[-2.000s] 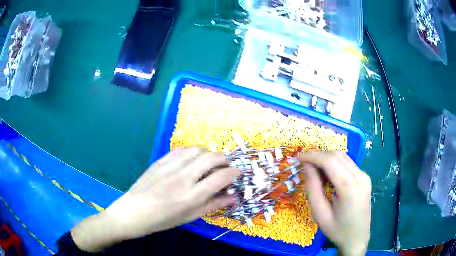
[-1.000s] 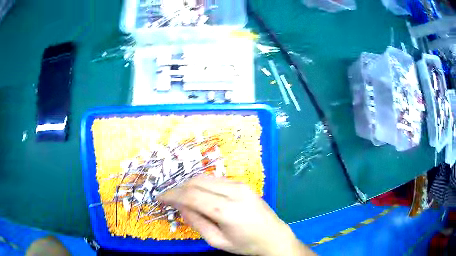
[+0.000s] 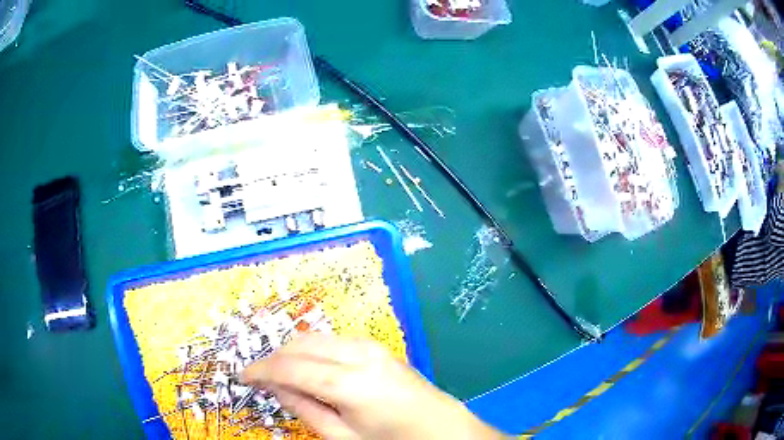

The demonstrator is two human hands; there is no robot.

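Note:
The heap of wire leads with white ends (image 3: pixel 225 361) lies on the orange-yellow small parts (image 3: pixel 185 301) inside the blue tray (image 3: pixel 401 284) at lower left. Several thin leads point in different directions across the heap. My right hand (image 3: pixel 339 382) comes in from the bottom, with its bent fingertips at the right side of the heap. Its fingertips are close together, and the frame does not show whether they pinch a lead. My left hand is not in view.
A white fixture (image 3: pixel 266 185) stands beyond the tray, with a clear box of leads (image 3: pixel 297 69) behind it. A black cable (image 3: pixel 456 179) crosses the green mat. More lead boxes (image 3: pixel 559 172) stand at right; a dark glossy rectangle (image 3: pixel 58 249) lies left. Striped fabric shows at far right.
The view has swung right, showing more boxes there. My left hand, earlier at the heap, has left the picture. My right hand has moved from the tray's right side onto the heap.

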